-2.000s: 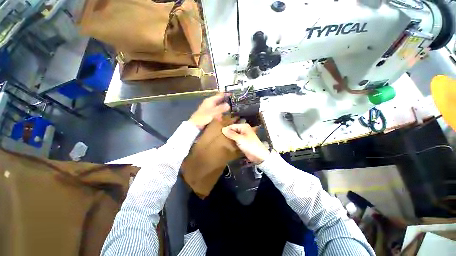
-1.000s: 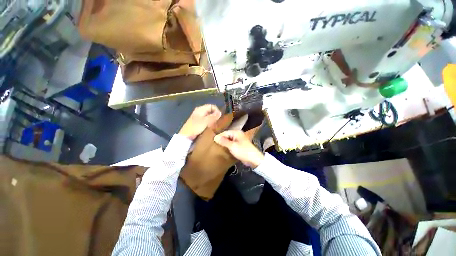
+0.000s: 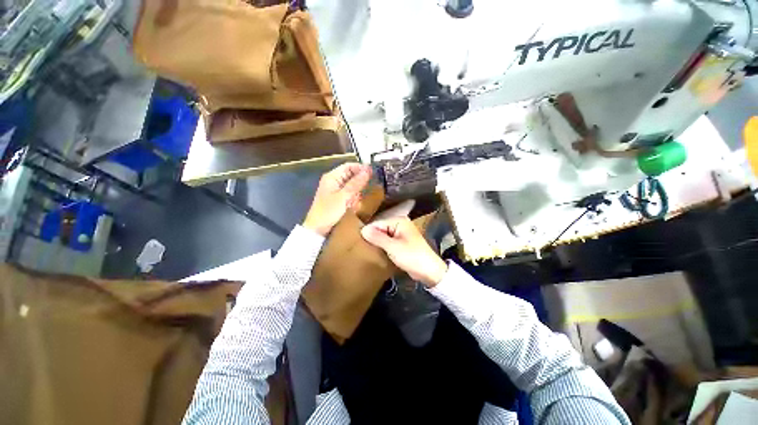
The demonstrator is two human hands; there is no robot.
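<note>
A brown bag [image 3: 342,278] hangs over my lap, its upper edge just below the sewing machine's needle area [image 3: 411,170]. A pale sheet [image 3: 397,209] shows in its opening. My left hand [image 3: 339,197] is at the bag's upper left edge, thumb and fingers pinched together at the rim. My right hand [image 3: 405,247] pinches the bag's near panel edge between thumb and fingers. Whether the bag still touches the cylinder arm is hidden behind the hands.
The white sewing machine head [image 3: 573,75] fills the upper right, with a green object [image 3: 662,158] below it. Stacked brown bags [image 3: 224,58] lie on a side table [image 3: 266,168]. A large brown heap [image 3: 91,353] is at lower left. An orange disc [image 3: 752,145] is at far right.
Since two seconds ago, my left hand has drawn back from the needle area, and the pale sheet has come into view. Since one second ago, it has shifted slightly up.
</note>
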